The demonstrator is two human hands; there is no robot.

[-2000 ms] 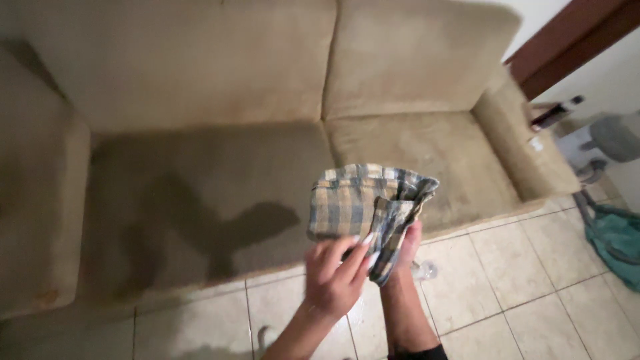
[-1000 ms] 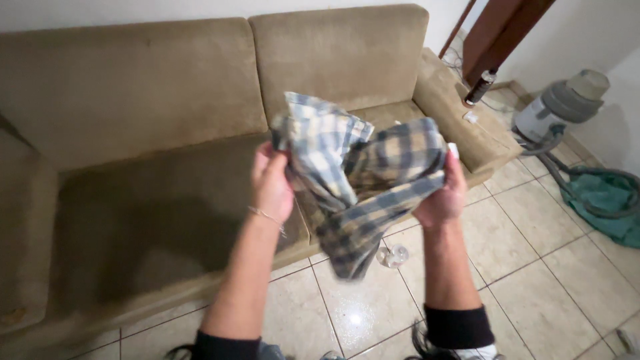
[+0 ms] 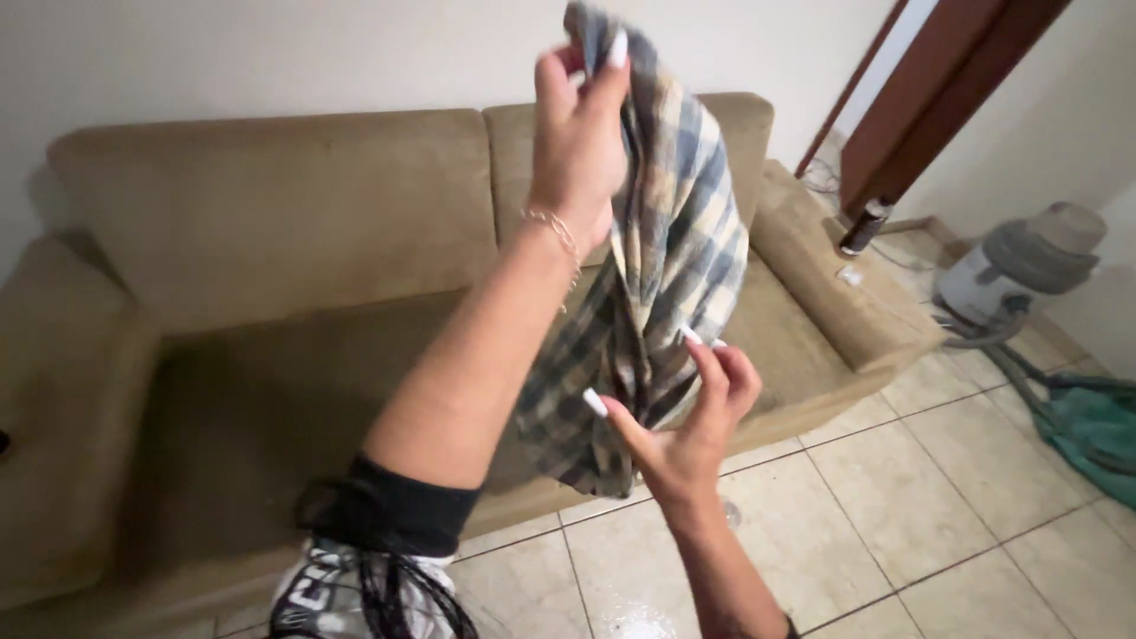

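A plaid cloth garment [image 3: 679, 213] in blue, cream and brown hangs lengthwise in front of the sofa. My left hand [image 3: 586, 133] is raised and pinches its upper end between thumb and fingers; a chain bracelet circles that wrist. Lower down, my right hand [image 3: 688, 417] is at the garment's lower part, thumb and fingers spread apart, fingertips at or just in front of the fabric. Whether those fingertips touch it cannot be told. The garment's folds hide its full shape.
Behind is a brown upholstered sofa [image 3: 311, 204] with a dark seat area. A dark bottle [image 3: 865, 228] and a small white item [image 3: 849, 276] are on its right armrest. A canister vacuum cleaner [image 3: 1012, 266] and green fabric [image 3: 1096, 430] lie to the right on the tiled floor [image 3: 967, 470].
The garment, bunched between both hands a second ago, now hangs long. My left hand has risen with its upper end. My right hand has opened. The view has shifted.
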